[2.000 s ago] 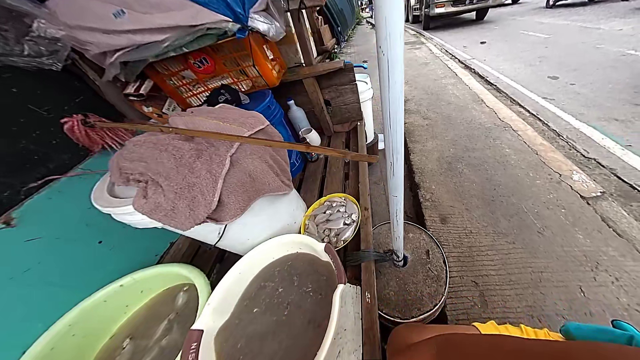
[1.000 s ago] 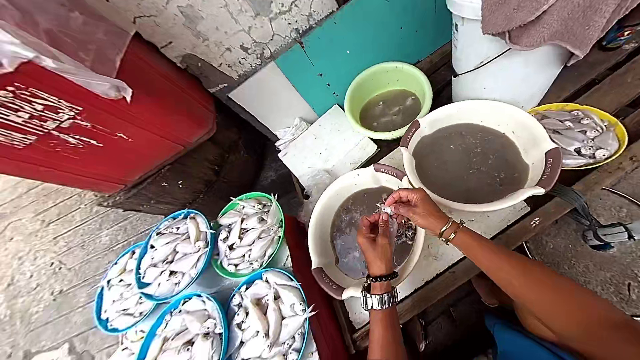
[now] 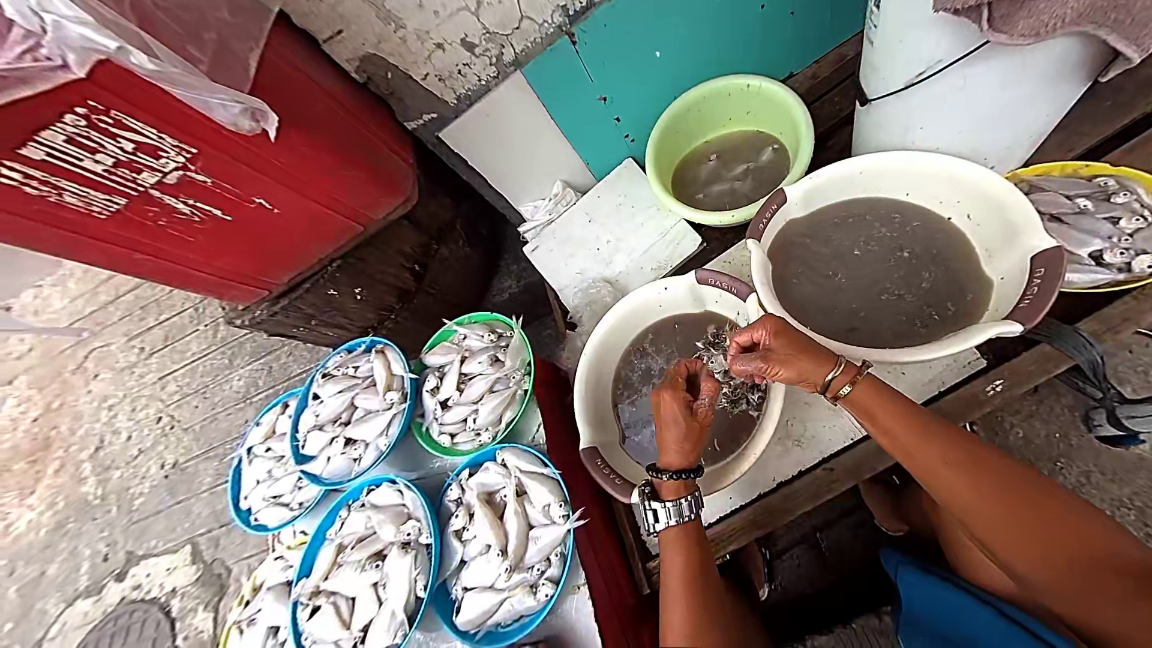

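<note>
My left hand (image 3: 686,405), with a metal watch and dark bead bracelet at the wrist, is over the near white basin (image 3: 594,387) of murky water, fingers curled. My right hand (image 3: 776,351), with two bracelets, is beside it, fingertips pinched over a clump of dark and pale scraps (image 3: 745,394) in the basin. Whether either hand grips anything small cannot be made out. A larger white basin (image 3: 1017,225) of murky water adjoins at the upper right. Behind them, a light green basin (image 3: 661,153) holds water with fish in it.
Blue-rimmed bowls (image 3: 567,549) and a green-rimmed bowl (image 3: 529,387) of silvery fish stand at lower left. A red cooler box (image 3: 297,180) is at upper left. A yellow-rimmed bowl of fish (image 3: 1098,225) and a white container (image 3: 963,99) are at right. White boards (image 3: 612,234) lie behind the near basin.
The view swung from the street side to the basins, then shifted little. Since one second ago, my hands have moved slightly apart over the near basin.
</note>
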